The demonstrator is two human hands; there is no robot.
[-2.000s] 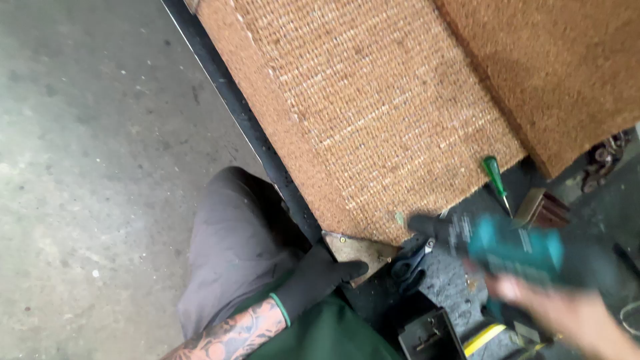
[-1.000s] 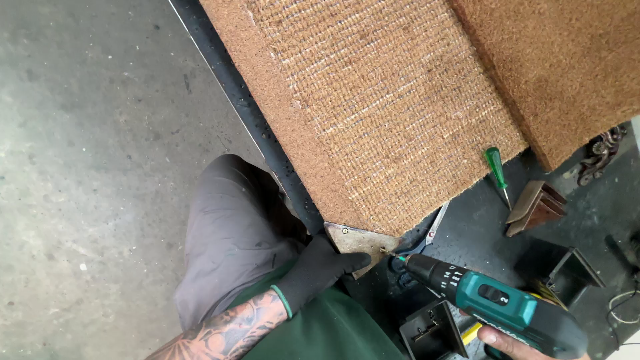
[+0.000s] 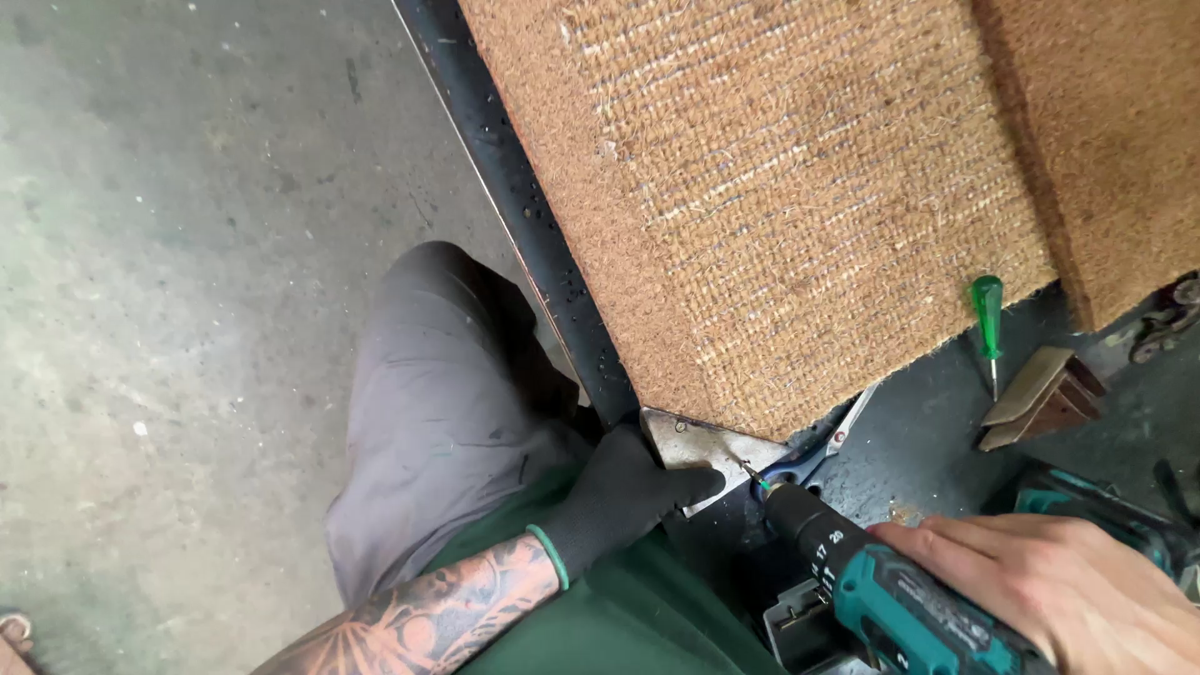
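Observation:
My left hand [image 3: 633, 483], in a black glove with a green cuff, grips a triangular metal corner plate [image 3: 698, 448] at the near corner of a woven coir mat [image 3: 806, 206] with a smooth brown border. A screw [image 3: 682, 427] sits in the plate near its left end. My bare right hand [image 3: 1041, 572] lies over the body of a teal and black cordless drill driver [image 3: 891, 581]. The drill's bit meets a screw at the plate's right part. Blue-handled scissors [image 3: 825, 445] lie beside the plate, partly under the mat.
A green-handled screwdriver [image 3: 987, 314] rests partly on the mat, next to brown metal corner pieces [image 3: 1041, 398]. Another brown board or mat [image 3: 1116, 141] overlaps at the right. A second teal tool [image 3: 1097, 506] and a black tray [image 3: 806, 623] are on the dark worktop [image 3: 923, 427].
The drill has come from beside the mat's corner onto the screw at the plate. My right hand has moved from the drill's rear, lower down, to over its body. My left hand stays on the plate.

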